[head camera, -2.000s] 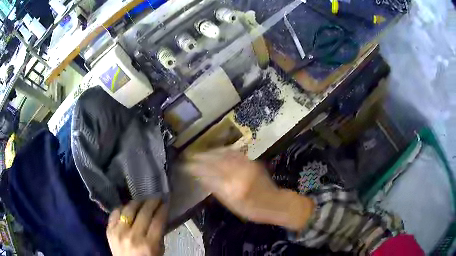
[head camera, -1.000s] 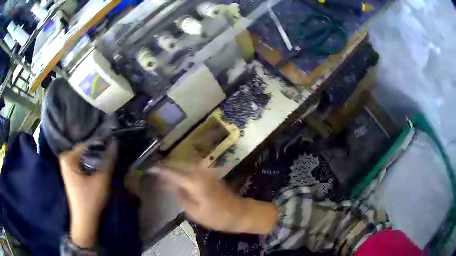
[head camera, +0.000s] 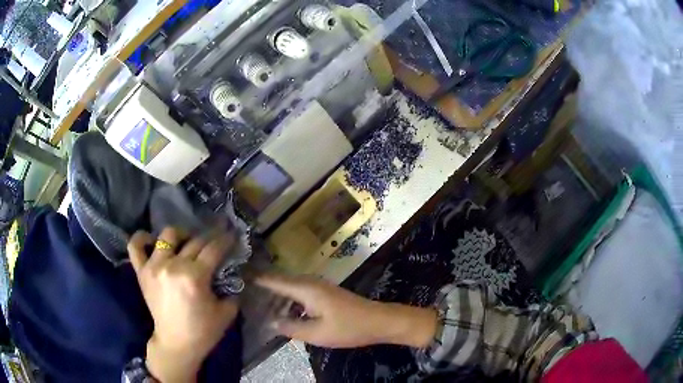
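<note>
A large garment lies left of and under my left hand, its grey wrong side [head camera: 112, 198] up near the machine and its navy face [head camera: 71, 299] hanging below. My left hand [head camera: 183, 277], with a yellow ring, presses on the grey cloth, fingers bent over it. A pale overlocked edge [head camera: 241, 232] runs curled beside my fingertips. My right hand [head camera: 311, 307] is just right of the cloth edge, fingers partly curled; whether it touches the cloth or holds a tool is unclear. The overlock machine's front head cover [head camera: 153, 135] stands above the cloth; the needle area is hidden.
A yellow waste tray [head camera: 363, 217] sits below the machine front, with dark trimmings [head camera: 386, 157] beside it. Dark green scissors [head camera: 494, 48] lie on the wood-edged board [head camera: 479, 112]. Tension dials [head camera: 288, 43] line the machine top. A green-rimmed basket [head camera: 592, 239] stands at right.
My left hand has turned from a raised grasp to lying flatter over the cloth, farther right. The curled overlocked edge now shows beside it. My right hand has shifted slightly right and down.
</note>
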